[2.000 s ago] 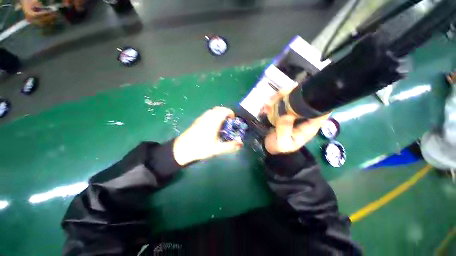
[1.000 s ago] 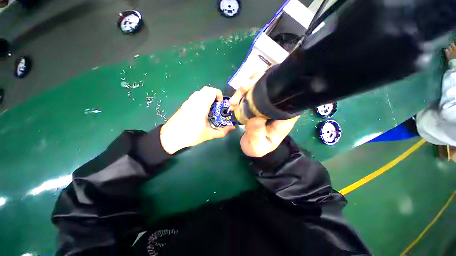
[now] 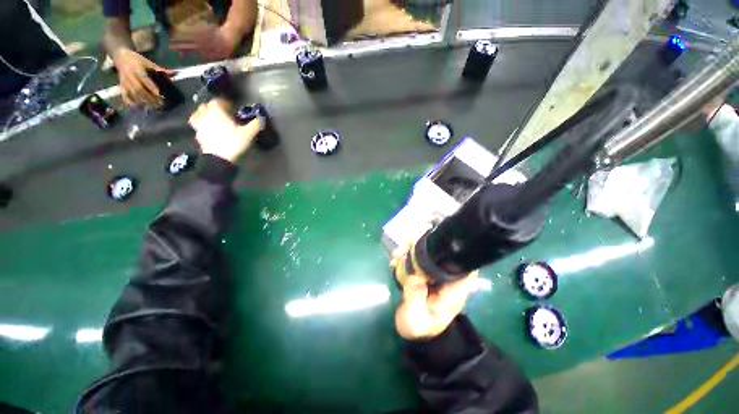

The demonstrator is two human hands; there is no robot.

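Note:
My left hand (image 3: pixel 223 132) is stretched out over the grey conveyor, its fingers on a black cylindrical housing (image 3: pixel 263 129) that stands on the belt. My right hand (image 3: pixel 433 303) is wrapped around the nose of the thick black electric screwdriver (image 3: pixel 482 234), near the bench's middle. The white screw feeder (image 3: pixel 417 212) with blue edges and a dark open top lies just behind the screwdriver and is partly hidden by it. Two round units (image 3: pixel 538 280) with black rims and white insides lie on the green bench to the right of my right hand.
More round units (image 3: pixel 326 143) and black housings (image 3: pixel 480 59) are on the conveyor belt (image 3: pixel 373 105). Another person's hands (image 3: pixel 139 78) reach to the belt's far left edge. A pale post (image 3: pixel 571 89) and metal coil (image 3: pixel 664 113) slant above the feeder. A plastic bag (image 3: pixel 630 194) lies right.
My left hand has left the round unit at the screwdriver and reached forward left to the housing. The view has tilted up, showing more belt. My right hand still holds the screwdriver.

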